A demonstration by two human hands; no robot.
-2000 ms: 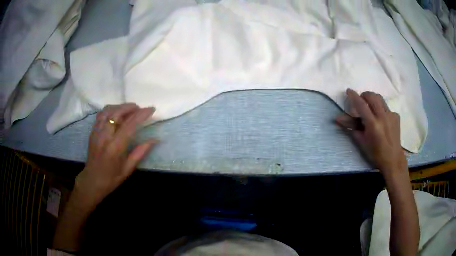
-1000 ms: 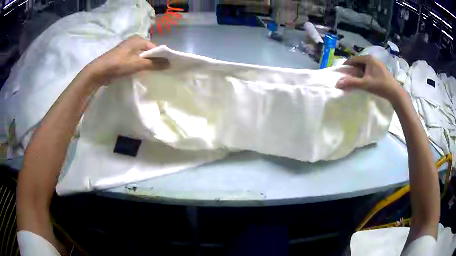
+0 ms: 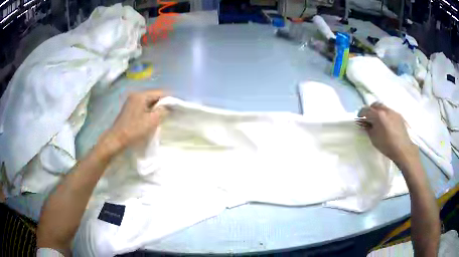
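A white garment (image 3: 261, 160) is spread between my hands over the pale table, its top edge raised and its lower part resting on the table. A dark label (image 3: 111, 214) shows on the cloth at the lower left. My left hand (image 3: 138, 114) pinches the garment's upper left edge. My right hand (image 3: 386, 128) holds the upper right edge; small dark points stick out at its fingertips, perhaps the snips, mostly hidden. A narrow white flap of cloth (image 3: 322, 99) lies behind the raised edge.
A heap of white garments (image 3: 55, 95) covers the table's left side. A yellow tape roll (image 3: 139, 71) and orange coiled cord (image 3: 161, 25) are beyond it. A blue-and-green bottle (image 3: 340, 55) stands at the back right near more white garments (image 3: 392, 85). Yellow rails (image 3: 428, 213) show at the lower right.
The garment went from lying flat to being lifted by both hands. In the last second the held edge moved lower in the picture, and the tape roll came into view.
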